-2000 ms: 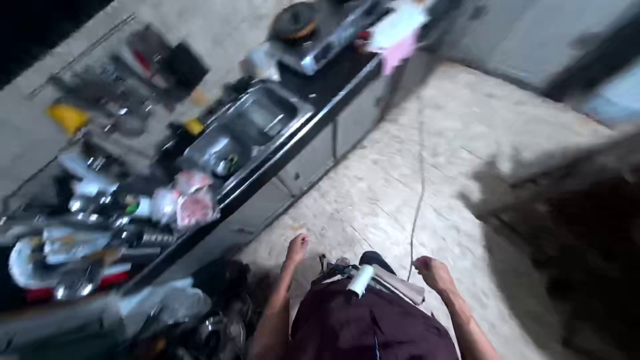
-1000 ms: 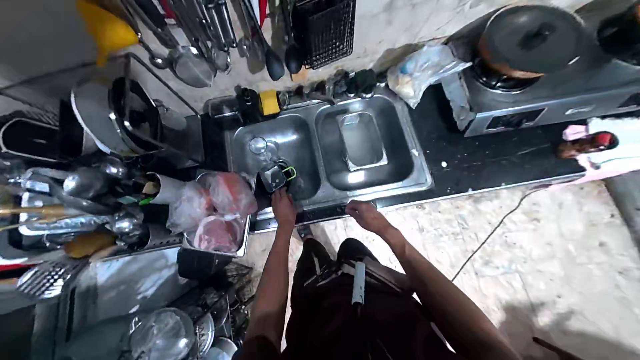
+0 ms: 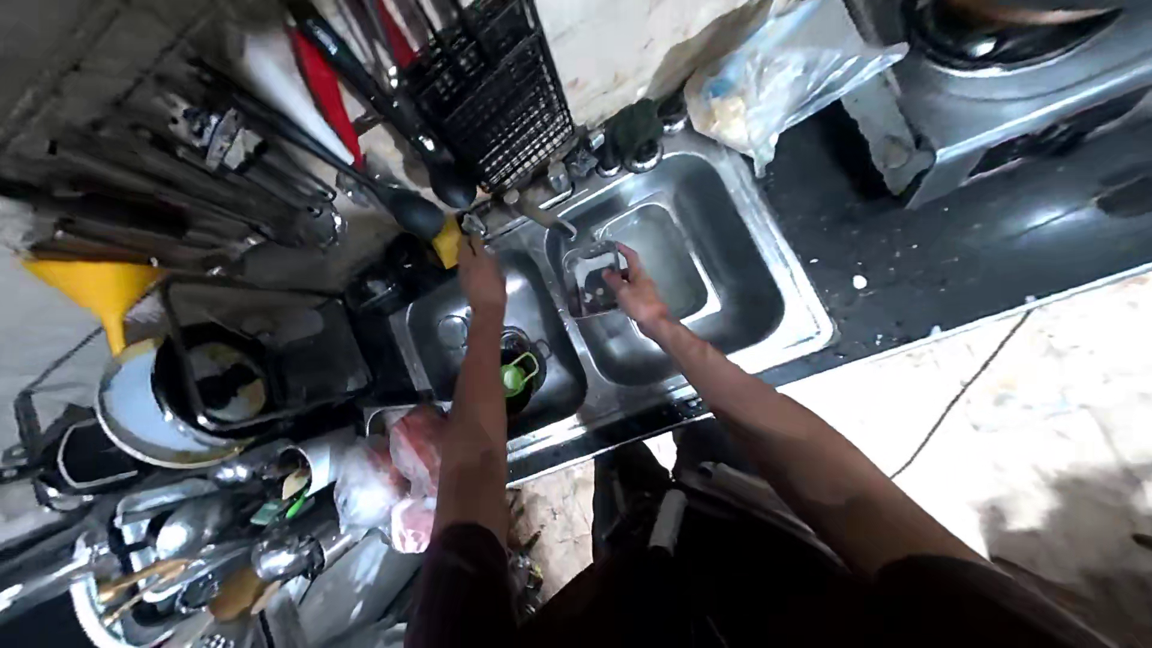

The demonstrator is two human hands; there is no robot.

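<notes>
My right hand (image 3: 637,286) holds a clear container (image 3: 589,279) by its side under the faucet (image 3: 544,216), over the right basin of the steel double sink (image 3: 801,310). A larger square tray (image 3: 697,261) lies in that basin. My left hand (image 3: 481,274) reaches to the back rim of the left basin, beside a yellow sponge-like object (image 3: 447,243); its fingertips are at a small metal fitting, and its grip is unclear. Below it in the left basin are a dark cup with a green-handled strainer (image 3: 519,374) and a clear glass (image 3: 453,331).
Bags of pink meat (image 3: 416,459) lie left of the sink near my left forearm. Pots, a yellow funnel (image 3: 99,283) and many utensils crowd the left side. A plastic bag (image 3: 765,81) and a stove (image 3: 1017,90) are at the back right. Utensils and a black rack (image 3: 517,99) hang above.
My left hand has moved from the cup in the left basin to the back rim. My right hand has gone from the sink's front edge to the container under the faucet. The view is closer.
</notes>
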